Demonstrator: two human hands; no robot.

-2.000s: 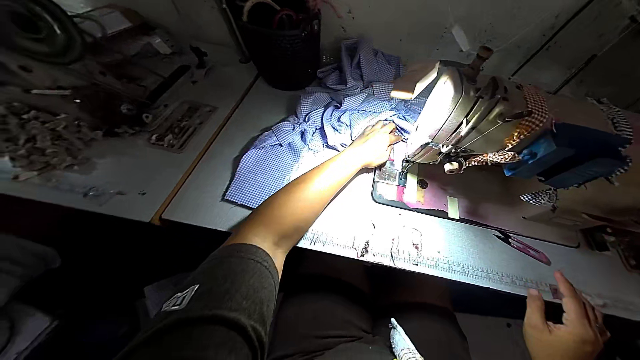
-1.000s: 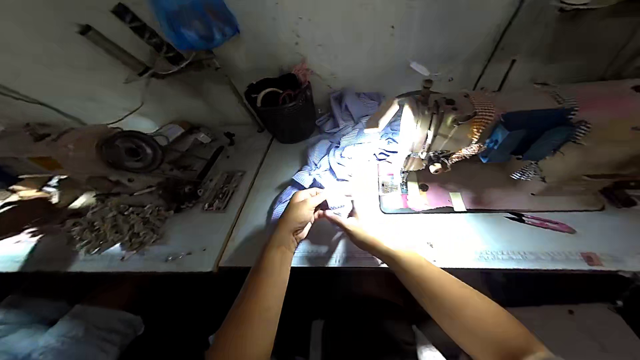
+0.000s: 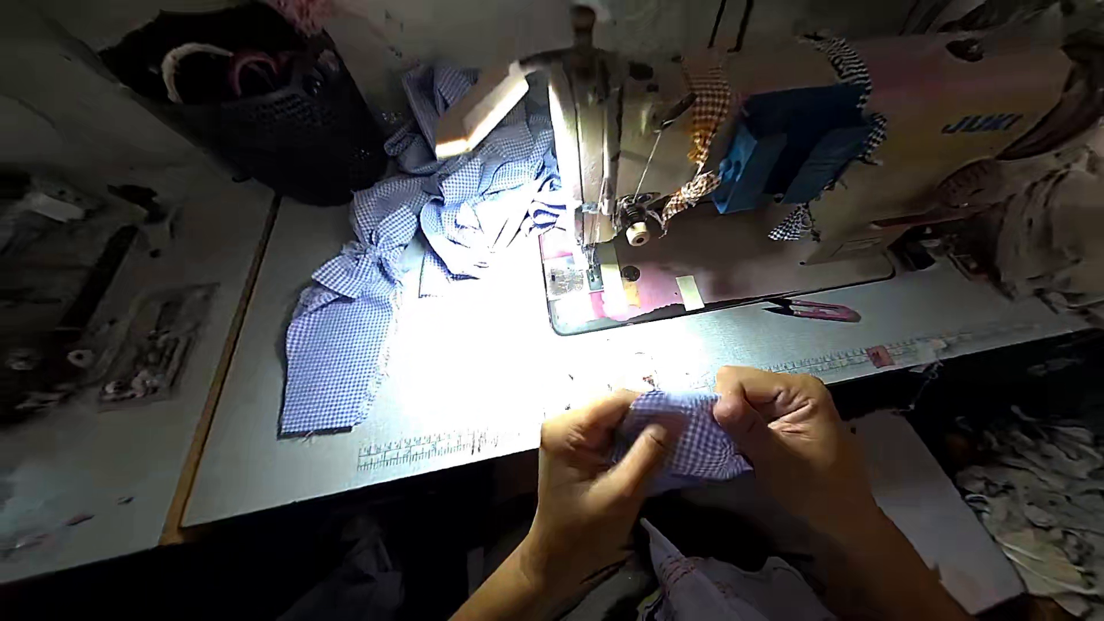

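Observation:
Between my two hands, at the front edge of the sewing table, is a small piece of blue-and-white checked fabric (image 3: 690,435). My left hand (image 3: 595,474) pinches its left side, with the thumb across it. My right hand (image 3: 789,431) grips its right side with curled fingers. Behind them stands an industrial sewing machine (image 3: 914,147), its needle and presser foot (image 3: 593,267) above the bed. A long bunched strip of the same checked cloth (image 3: 341,362) lies left of the needle area and runs back behind the machine head.
Pink-handled thread snips (image 3: 815,310) lie before the machine bed. A black basket (image 3: 259,121) stands at the back left. A printed ruler scale (image 3: 423,448) follows the table's front edge. A neighbouring table (image 3: 95,483) holds a small tray of parts (image 3: 159,345). Fabric scraps (image 3: 1044,500) are piled at lower right.
Two seconds ago my left hand was on the bunched cloth and my right hand was apart, at the lower right. Now both hold a small checked piece at the front edge. The view has moved closer.

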